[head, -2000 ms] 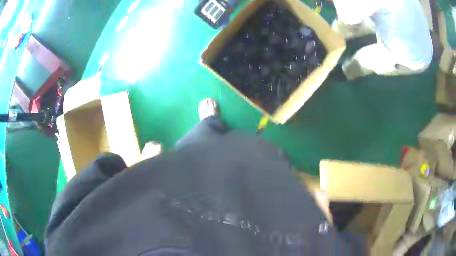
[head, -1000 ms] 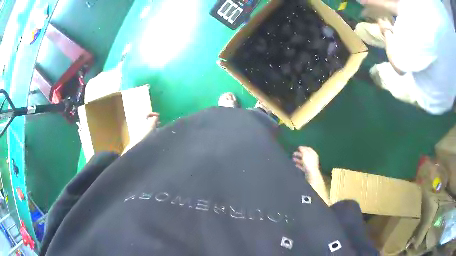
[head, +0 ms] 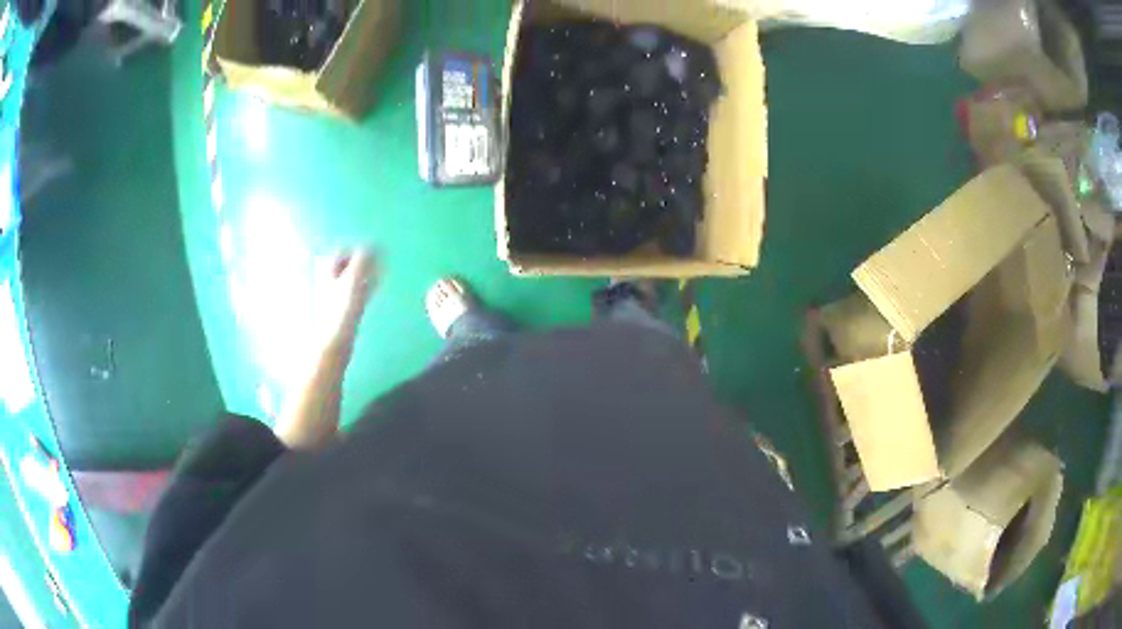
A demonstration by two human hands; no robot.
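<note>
A large open carton (head: pixel 736 148) full of small black motor-like parts (head: pixel 609 141) stands in front of me at the top centre. A counting scale display (head: pixel 460 119) lies against its left side. My left hand (head: pixel 352 280) is blurred, over the floor left of my feet, below the display and apart from it. It looks empty, with the fingers somewhat apart. My right hand is not in view; the right sleeve runs down behind my dark top at the lower right.
Another carton (head: pixel 277 86) with dark parts stands at the upper left. A flapped carton (head: pixel 1003 356) with dark content stands on a slatted pallet (head: pixel 849 473) at the right, with a smaller carton (head: pixel 984 516) below it. Pale clothing of a person (head: pixel 861 12) shows at the top edge.
My view has turned, so the full carton sits squarer and farther left. My left hand is away from the empty carton, which has left view. My right hand has left view.
</note>
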